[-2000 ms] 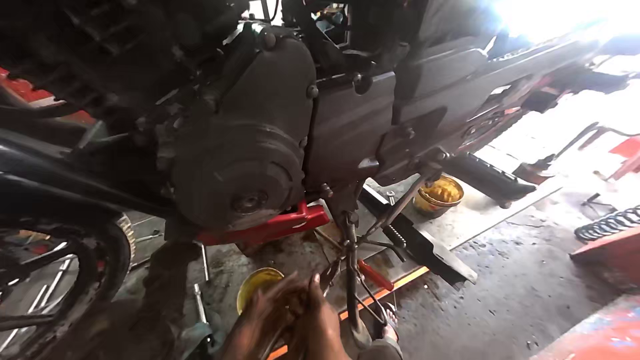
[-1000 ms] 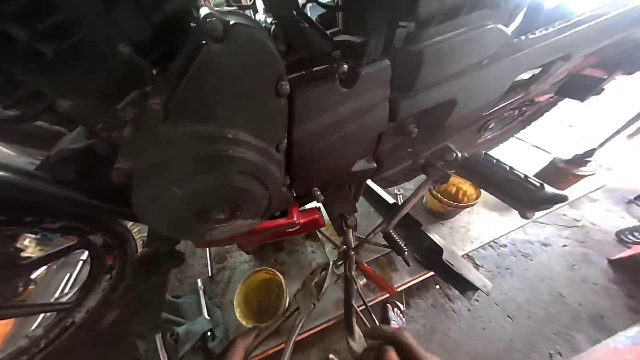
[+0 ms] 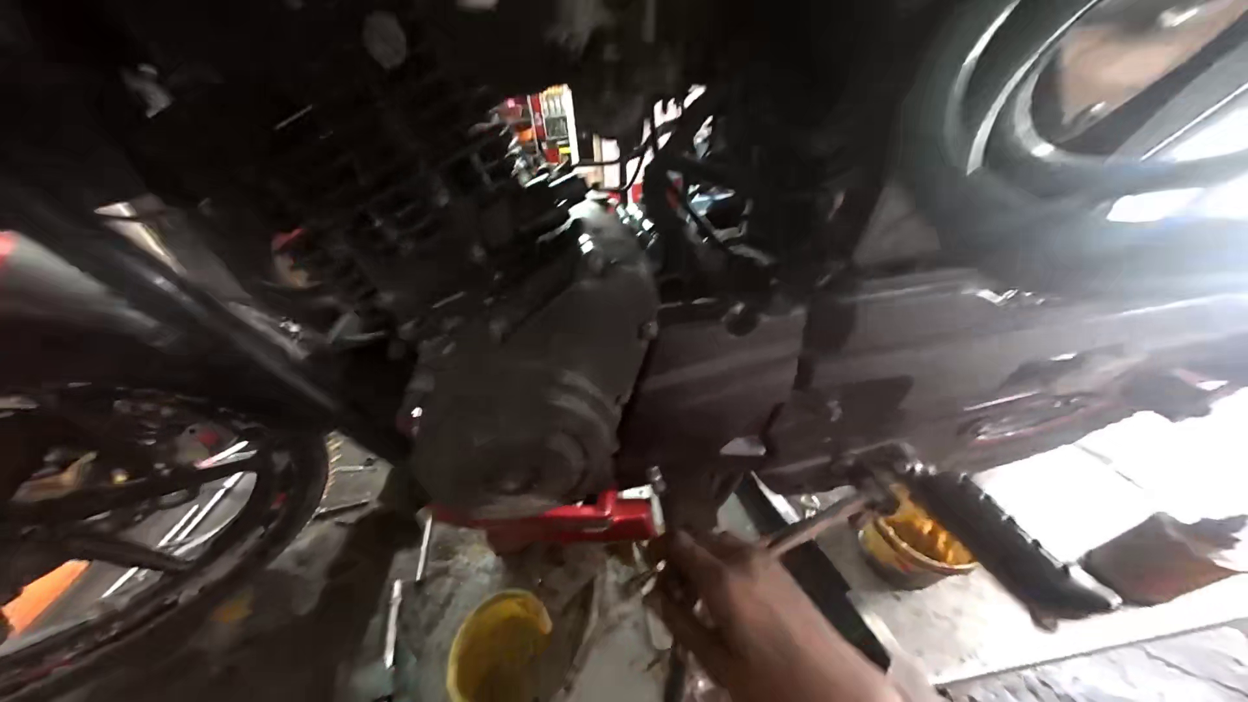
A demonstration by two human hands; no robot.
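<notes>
A motorcycle's dark round engine cover (image 3: 526, 419) fills the middle of the view. Just below it lies a red metal part (image 3: 575, 519). My right hand (image 3: 751, 609) reaches up from the lower edge to the underside by the stand, right of the red part, its fingers curled at a metal piece there. Blur and the fingers themselves hide what they touch, so a grip cannot be told. A metal rod (image 3: 824, 522) runs from behind this hand up to the rubber footrest (image 3: 1014, 546). My left hand is out of the frame.
Below the engine stands a yellow container (image 3: 499, 648). Another yellow tub (image 3: 916, 541) with yellowish contents sits under the footrest. Metal tools (image 3: 394, 624) lie on the floor at lower left, near the wheel (image 3: 283, 526). A dark tray-like piece (image 3: 819, 585) lies behind my right hand.
Both hands were together below the stand at first, then apart at the lower edge. Now the right hand is up at the engine's underside and the left has left the view. The view has shifted.
</notes>
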